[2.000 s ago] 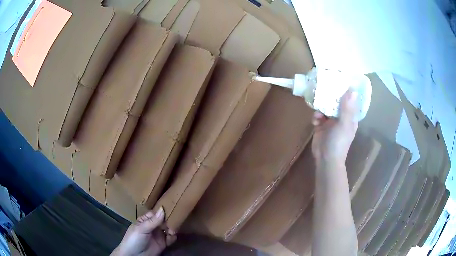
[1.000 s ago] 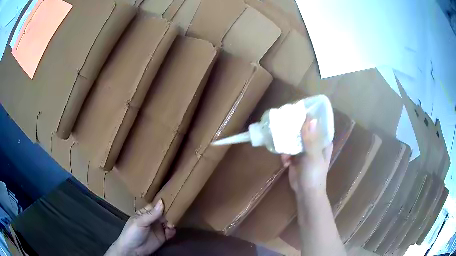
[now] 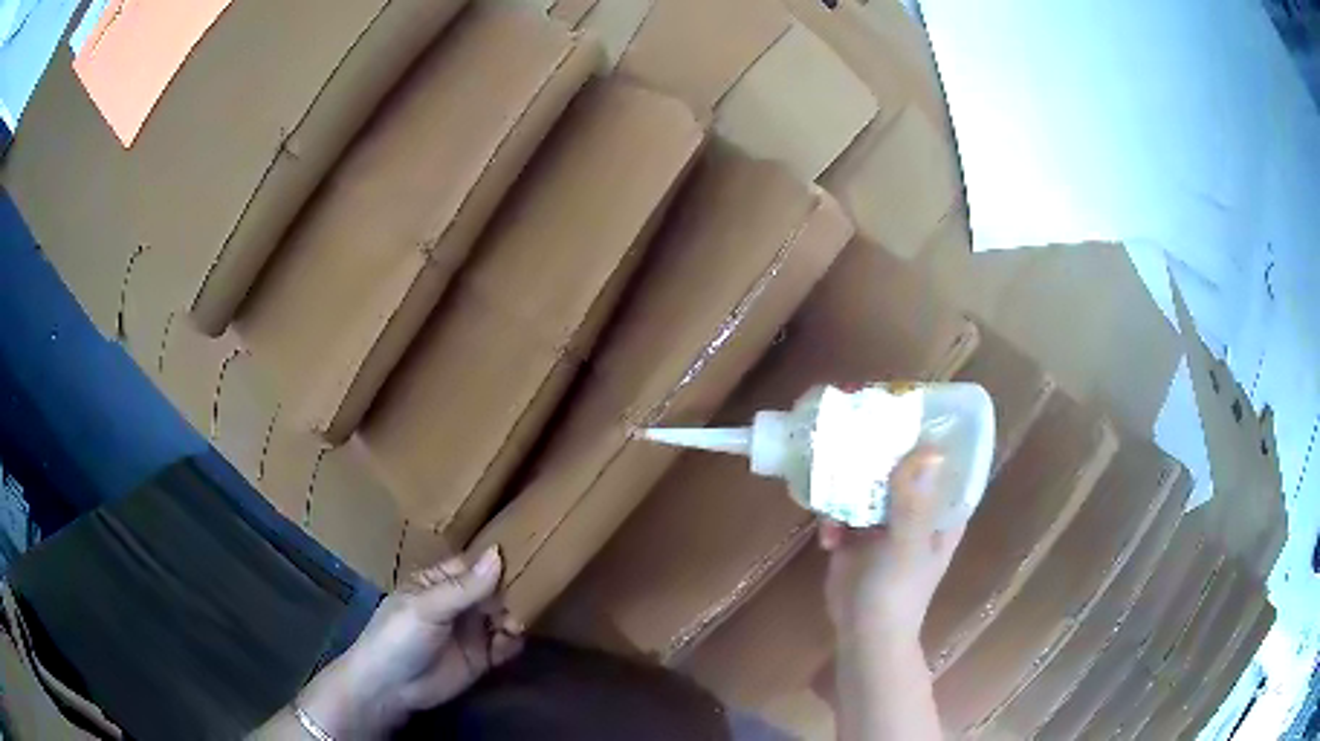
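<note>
Brown cut panels (image 3: pixel 507 311) lie fanned like steps across the view, edge strips showing. My right hand (image 3: pixel 890 557) is closed around a translucent white glue bottle (image 3: pixel 869 452) with a white label. Its long nozzle points left, the tip at the middle of one panel's edge, by a crease. A shiny glue line (image 3: pixel 724 336) runs from near the tip up to that panel's upper corner. Panels to the right also show shiny edges. My left hand (image 3: pixel 449 623) pinches the lower end of the same panel between thumb and fingers; some fingertips are hidden.
An orange-pink paper ticket (image 3: pixel 145 58) lies on brown panel at the upper left. Large white sheets (image 3: pixel 1100 116) cover the upper right. A dark cloth-like surface (image 3: pixel 174 608) is at the lower left, beside the blue table edge. More fanned panels reach the right rim.
My right hand has moved the bottle down and left from the panel's upper corner to its middle, and a shiny line now shows there. My left hand keeps its pinch. The view has shifted slightly.
</note>
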